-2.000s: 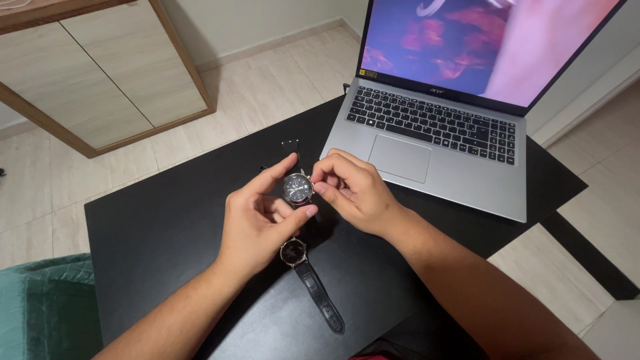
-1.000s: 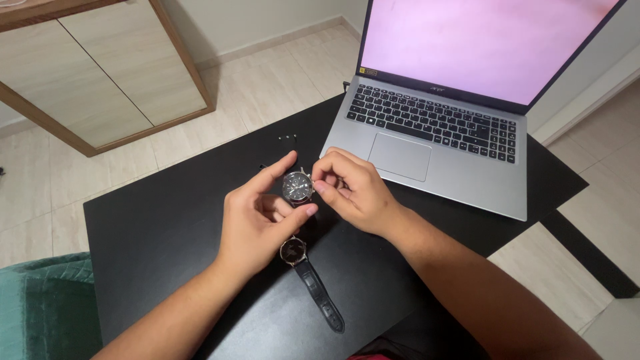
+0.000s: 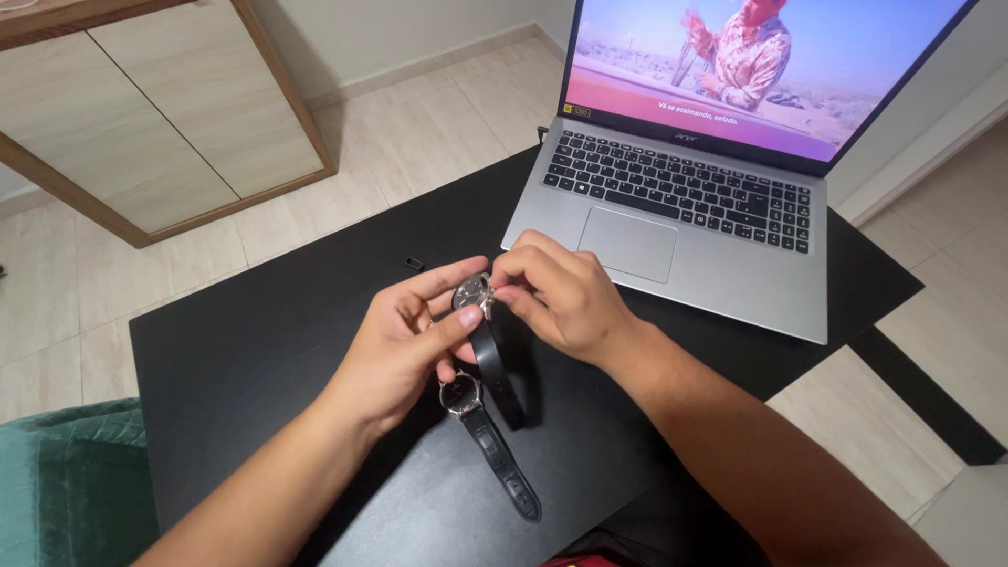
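Note:
My left hand holds a wristwatch with a dark dial, a silver case and a black strap, its thumb on the lower edge of the case. The strap hangs down toward the table. The thumb and forefinger of my right hand pinch the crown side of the case; the crown itself is hidden by the fingertips. Just below lies a second wristwatch, with a black dial and a black leather strap pointing toward me. A small black loop, perhaps a strap keeper, rests behind my left hand.
An open silver laptop stands at the back right of the black table, its screen lit. Green fabric is at the lower left. A wooden cabinet stands on the tiled floor beyond the table.
The held watch has tilted, and its black strap now hangs in view below my left hand. The picture on the laptop screen has changed.

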